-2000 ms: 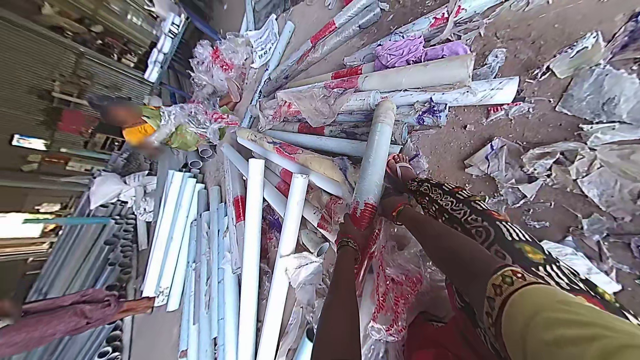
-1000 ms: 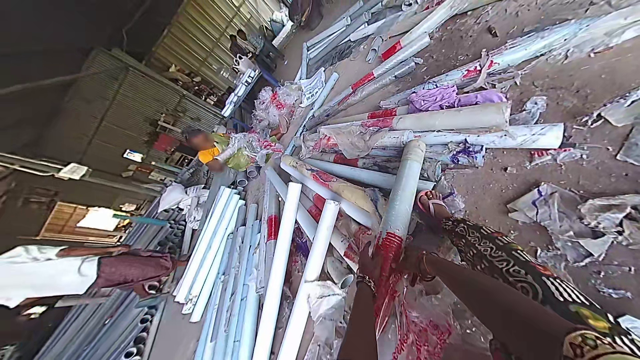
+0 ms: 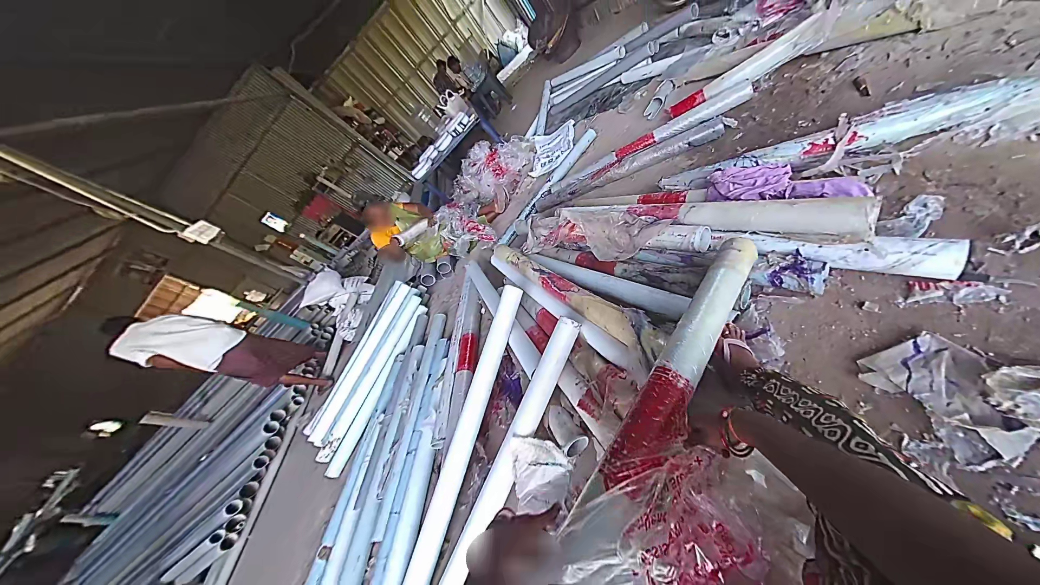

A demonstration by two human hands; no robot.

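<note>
A thick pale pipe [image 3: 711, 313], wrapped in clear film with a red printed band [image 3: 654, 414], slants up from the bottom centre. Loose clear plastic with red print [image 3: 691, 520] bunches around its lower part. My right hand [image 3: 707, 424], with bangles at the wrist, rests against the right side of the red band; its fingers are dark and hard to make out. At the bottom edge, left of the plastic, my left hand [image 3: 516, 546] is blurred and partly out of frame, so its grip does not show. White pipes [image 3: 479, 406] lie close to its left.
More wrapped pipes [image 3: 780, 215] lie across the ground beyond, with a purple cloth [image 3: 749, 183] on them. Plastic scraps [image 3: 946, 378] litter the dirt at right. Stacked grey pipes [image 3: 203, 463] fill the lower left, beside a person in white [image 3: 183, 341]. Another person in orange [image 3: 386, 231] is farther back.
My left hand has moved from the red band toward the lower left. My right hand stays beside the band. The person in white has moved further into view.
</note>
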